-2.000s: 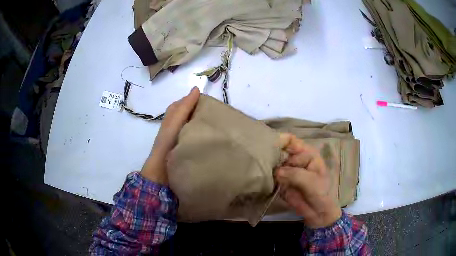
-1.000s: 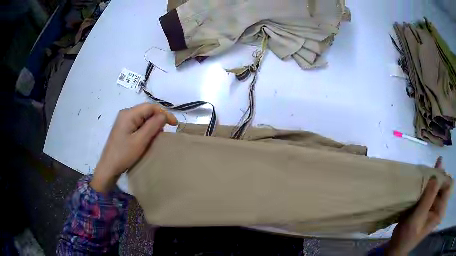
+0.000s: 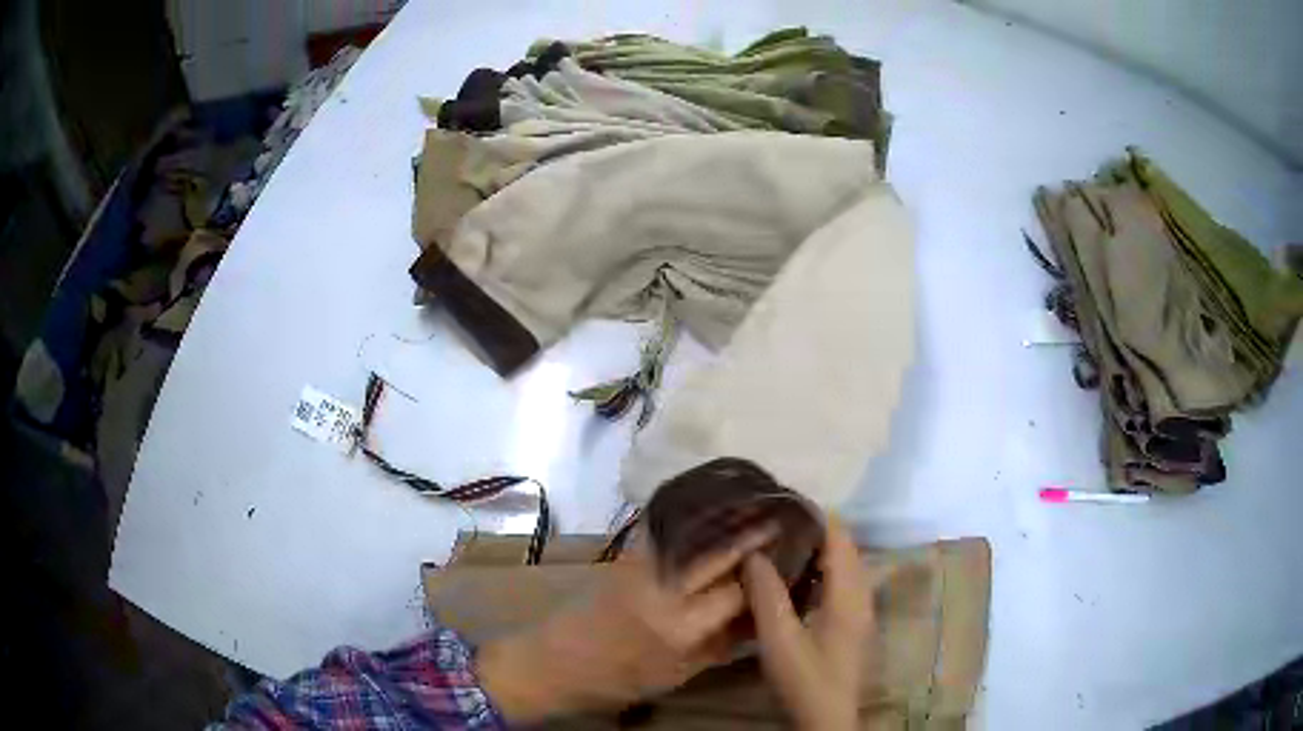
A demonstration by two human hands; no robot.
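Note:
A pale beige, wrong-side-out sleeve [image 3: 815,343] slants from the sleeve bundle [image 3: 572,236] down to my hands. Its dark brown cuff [image 3: 715,500] is toward me, its opening bunched. My left hand [image 3: 615,636] grips the cuff from the left, fingers at the opening. My right hand [image 3: 822,614] holds the cuff from the right. Both hands are somewhat blurred and some fingers are hidden at the cuff. Khaki turned sleeves [image 3: 936,614] lie flat under my hands at the near table edge.
Olive-green sleeves [image 3: 800,79] lie behind the beige ones. A striped tie [image 3: 429,486] with a white ticket [image 3: 326,417] lies left of centre. A small-parts bundle [image 3: 1157,343] and pink-capped marker pen [image 3: 1093,496] lie right on the white table [image 3: 215,528]. Cloth [image 3: 136,286] is heaped at far left.
The khaki sleeve stretched between my hands now lies flat at the near edge, released. Both hands have come together and taken hold of a beige sleeve by its cuff. The view has shifted toward the far side.

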